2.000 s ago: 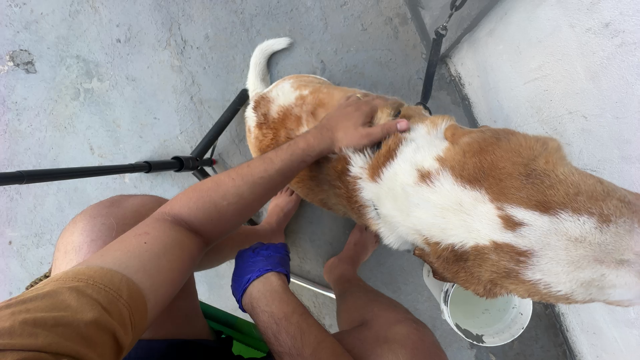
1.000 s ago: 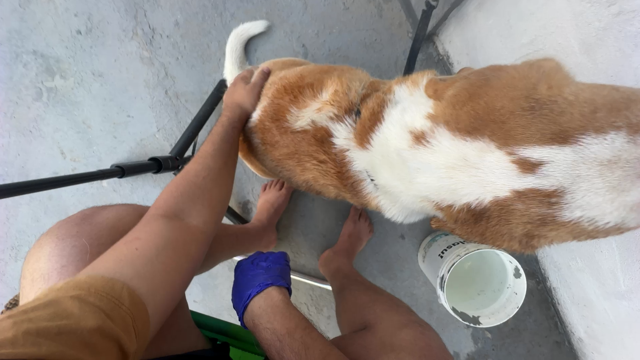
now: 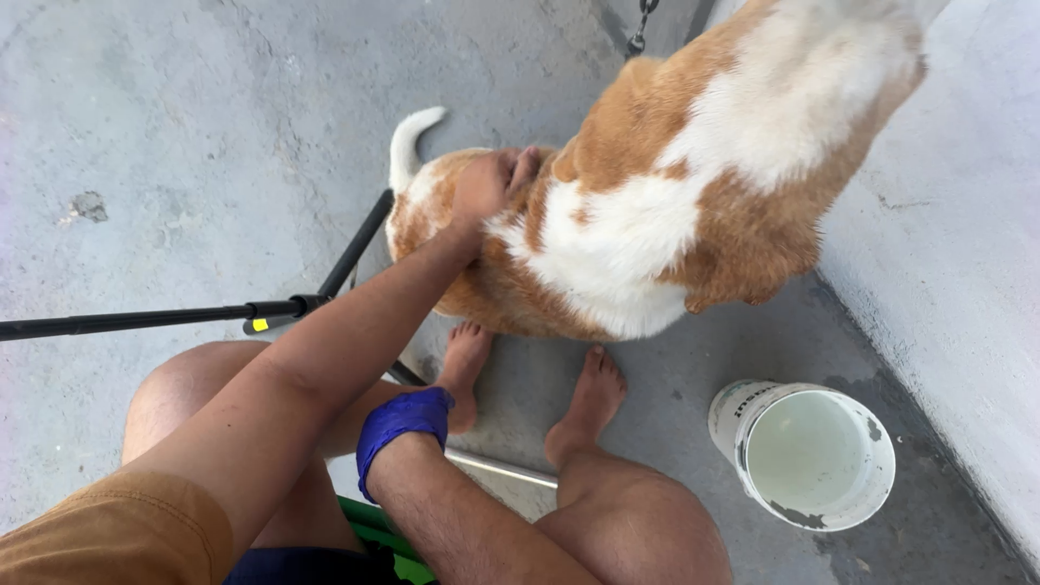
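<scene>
A brown-and-white dog (image 3: 617,244) stands before me, its white tail (image 3: 410,146) curled at the far left end of its body. My bare left hand (image 3: 496,183) rests on the dog's back near the rump, its fingers bent against the fur; no tool shows in it. My right hand (image 3: 406,422), in a blue disposable glove, is low between my knees, left of the dog's underside and apart from it. Its fingers are turned away and hidden, so whether it holds something cannot be told.
A white bucket (image 3: 723,414) with pale liquid stands on the grey floor at right, near the white wall (image 3: 934,268). A black pole with legs (image 3: 162,317) reaches in from the left. A chain (image 3: 638,36) hangs beyond the dog. Something green (image 3: 382,528) is under me.
My left hand has moved from the tail base along the dog's back, away from the tail. The dog's front part has swung toward the top of the view. The gloved hand stays low.
</scene>
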